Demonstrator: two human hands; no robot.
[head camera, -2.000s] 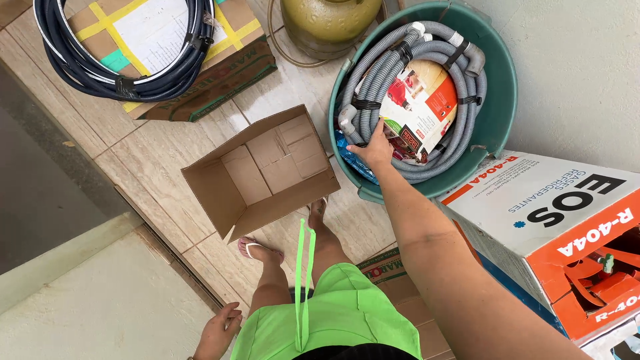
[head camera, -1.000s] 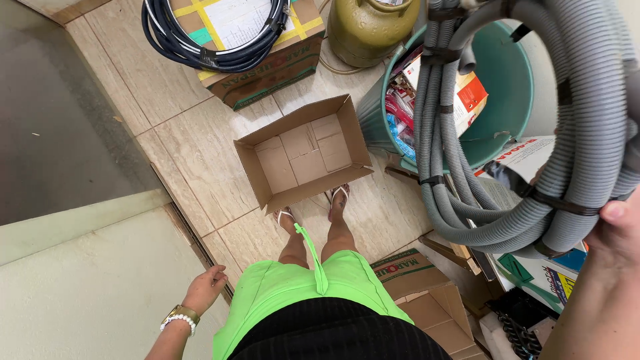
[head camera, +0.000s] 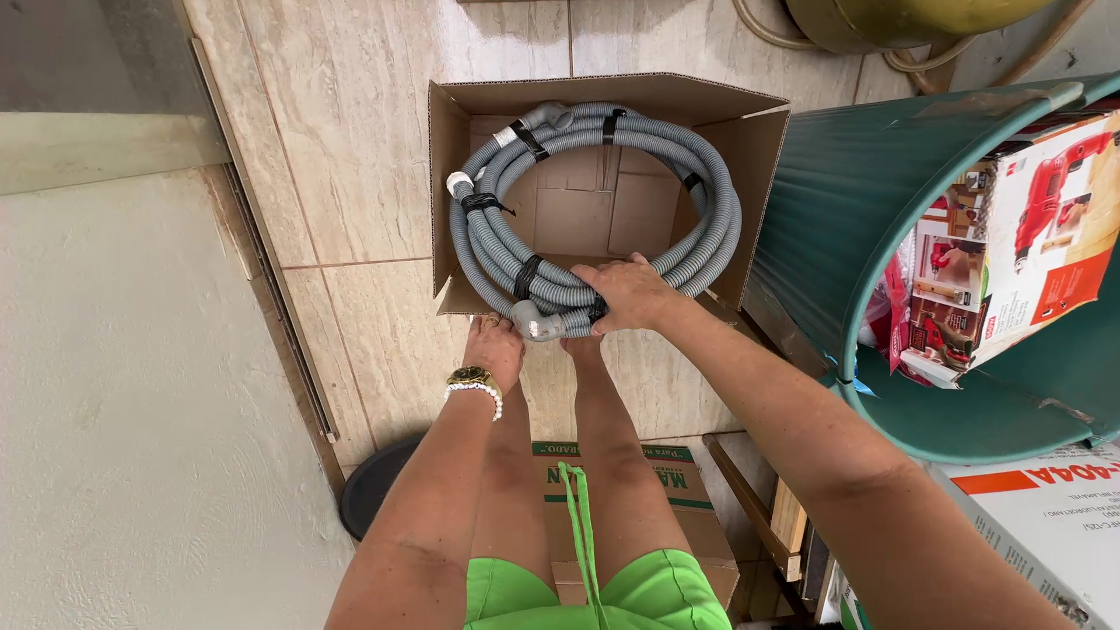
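Observation:
A coil of grey corrugated drain hose (head camera: 713, 188), bound with black tape, lies in the mouth of an open cardboard box (head camera: 604, 87) on the tiled floor. Its near side rests over the box's near edge. My right hand (head camera: 632, 293) grips the near right part of the coil, thumb and fingers over the hose. My left hand (head camera: 496, 350), with a gold watch and white bracelet on the wrist, is at the near left edge of the box, beside a grey hose elbow (head camera: 538, 322). Its fingertips are partly hidden, so its hold is unclear.
Right of the box, a green plastic tub (head camera: 814, 192) holds a drill's printed carton (head camera: 1019, 236). A gas cylinder (head camera: 901, 22) stands behind. A white and orange box (head camera: 1032, 525) is at the lower right. Behind my legs lies another cardboard box (head camera: 700, 525); a dark round object (head camera: 376, 490) is at left.
The hose coil was in the green tub, then was lifted out in my right hand; now it lies in the cardboard box. My left hand has moved to the box's near edge.

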